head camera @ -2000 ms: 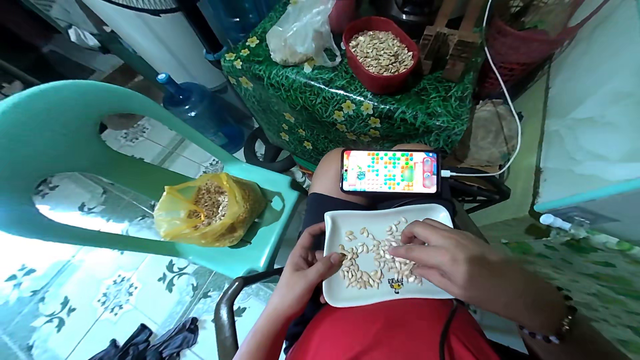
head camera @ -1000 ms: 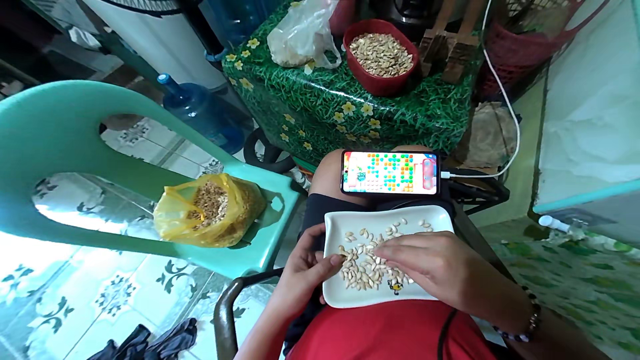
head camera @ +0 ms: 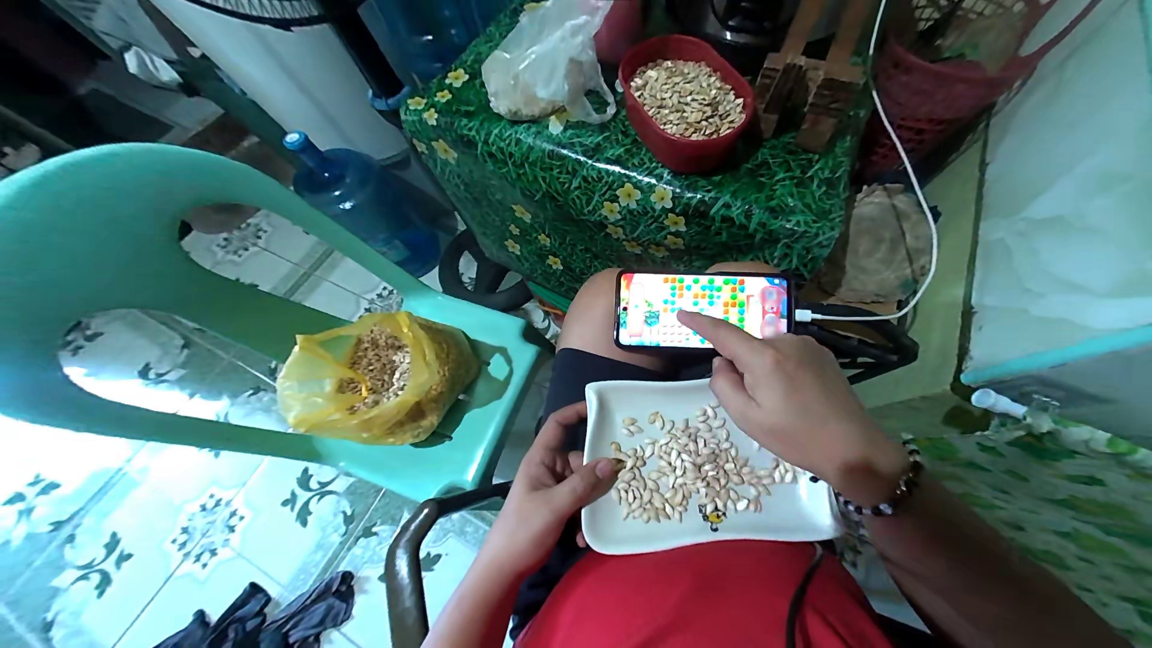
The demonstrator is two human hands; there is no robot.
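Observation:
A white plate (head camera: 621,535) rests on my lap, with many pale seeds (head camera: 684,468) spread across it. My left hand (head camera: 562,477) grips the plate's left edge, the thumb over the rim beside a darker seed or husk. Above the plate, my right hand (head camera: 783,387) has its index finger extended onto the lit screen of a smartphone (head camera: 711,301); the other fingers are curled, and whether they hold anything is hidden. The phone lies across my thighs just beyond the plate, a game of coloured blocks on its screen and a white cable (head camera: 922,216) plugged into its right end.
A green plastic chair (head camera: 504,369) at left bears a yellow plastic bag (head camera: 423,387) of husks or seeds. Ahead, a table with a grass-patterned cover (head camera: 576,198) holds a red bowl (head camera: 688,157) of seeds and a clear plastic bag (head camera: 549,63). A blue water jug (head camera: 369,207) stands behind the chair.
My right hand has moved from the seeds on the plate up to the phone, its index finger now on the screen. My left hand stays at the plate's left edge.

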